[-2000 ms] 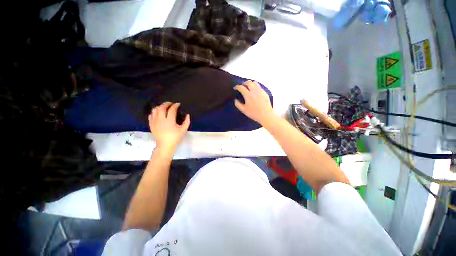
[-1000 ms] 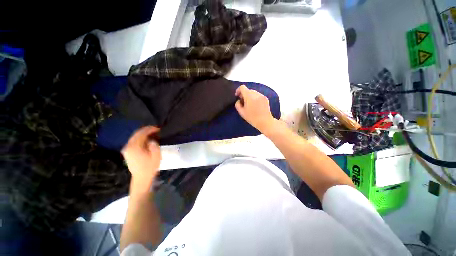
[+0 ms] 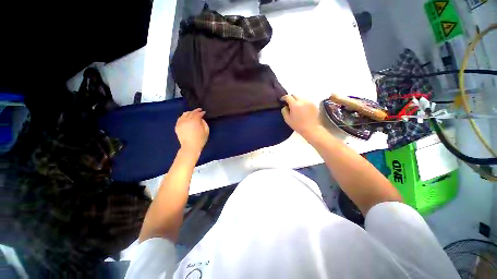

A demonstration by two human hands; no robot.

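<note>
The plain dark brown lining (image 3: 234, 82) lies spread over the far part of the navy padded board (image 3: 245, 131) and the white table beyond. The plaid part of the garment (image 3: 231, 27) is bunched at its far end. My left hand (image 3: 192, 129) grips the lining's near left corner. My right hand (image 3: 299, 114) grips its near right corner. The near edge runs fairly straight between the hands, across the board. The steam iron (image 3: 354, 115) with its tan wooden handle rests to the right of the board.
A heap of dark plaid garments (image 3: 76, 163) is at the left. Grey checked cloth (image 3: 403, 82) lies behind the iron. A black hose (image 3: 458, 150) and a yellow line (image 3: 463, 98) hang at right. A green box (image 3: 419, 188) is below the table. A fan (image 3: 471, 256) shows at the lower right.
The lining has been opened out and shifted away from me, baring the near side of the board. My left hand has moved right and up onto its corner. The view has shifted slightly.
</note>
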